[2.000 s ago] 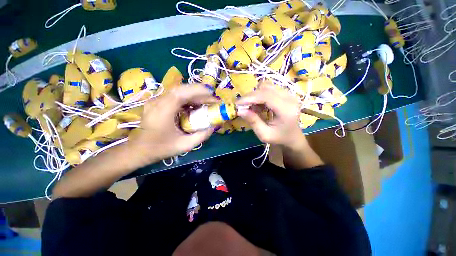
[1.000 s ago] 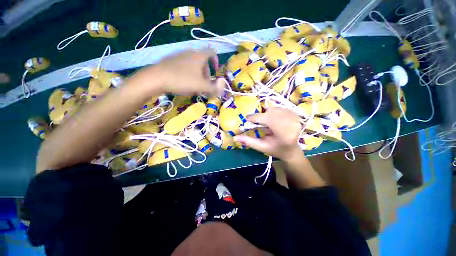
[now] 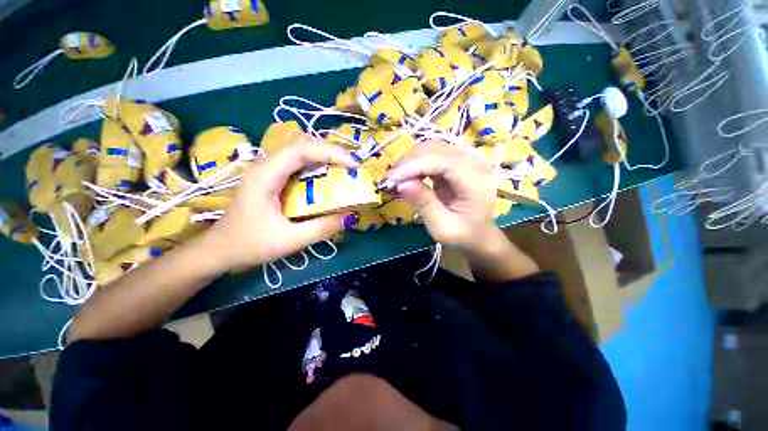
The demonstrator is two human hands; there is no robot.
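My left hand (image 3: 268, 200) holds a yellow unit (image 3: 333, 192) between thumb and fingers, flat side down, with blue tape strips on its face. My right hand (image 3: 450, 192) is at the unit's right end, its thumb and index finger pinched around something small and dark that I cannot make out clearly. A heap of yellow units (image 3: 387, 93) with looped white cords lies behind and right of my hands. Another heap of yellow units (image 3: 156, 135) lies to the left.
The dark green bench (image 3: 38, 324) is crossed by a pale grey rail (image 3: 202, 71), with spaced yellow units beyond it. A black socket block (image 3: 566, 105) and a white round plug (image 3: 614, 103) are at the right. White cords hang far right. Cardboard boxes (image 3: 547, 261) stand below.
My left hand has come back from over the rail side of the heap and now holds a yellow unit. My right hand has moved up to the unit's end. The view has shifted.
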